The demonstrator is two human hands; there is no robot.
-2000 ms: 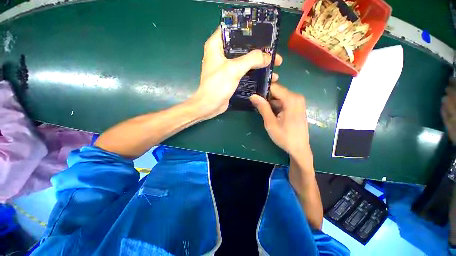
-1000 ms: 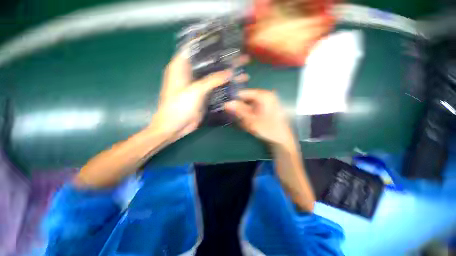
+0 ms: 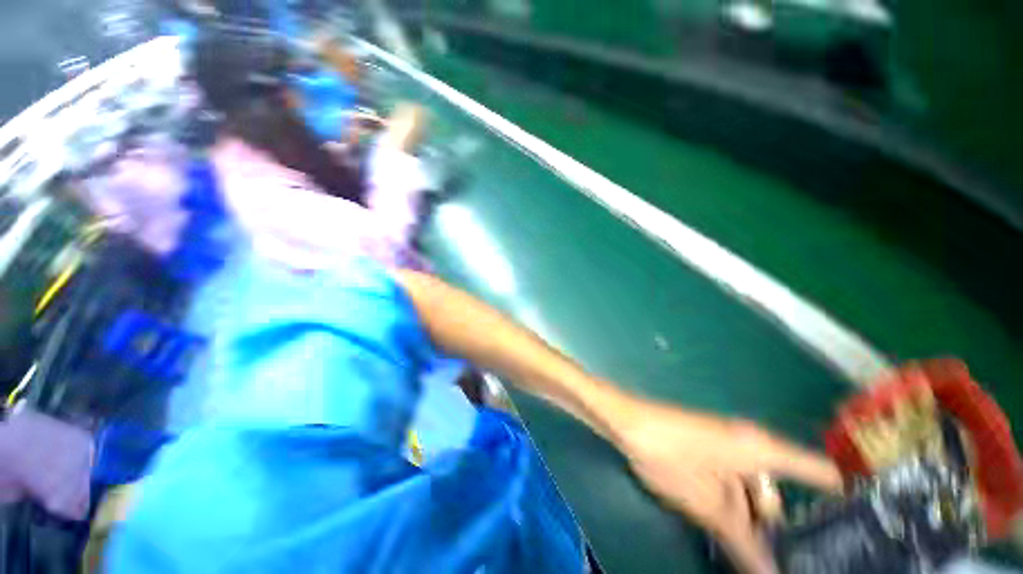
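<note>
The view is blurred and turned to the left. My left hand [image 3: 712,465] reaches to the lower right, its fingers at the near side of the opened smartphone [image 3: 841,544]. The phone is cut off by the bottom edge, and its board end overlaps the red bin [image 3: 993,448] in view. Tan strips [image 3: 892,432] show inside the bin. Blur hides how firmly my left hand holds the phone. My right hand is out of the picture.
The green bench [image 3: 628,325] runs from upper left to lower right, with a white rail [image 3: 673,241] along its far side. A co-worker's pink sleeve [image 3: 393,191] and other workers in pink and blue are at the upper left.
The view has swung left, so the phone and red bin now sit at the lower right. My right hand, the white sheet and the phone tray have left the picture.
</note>
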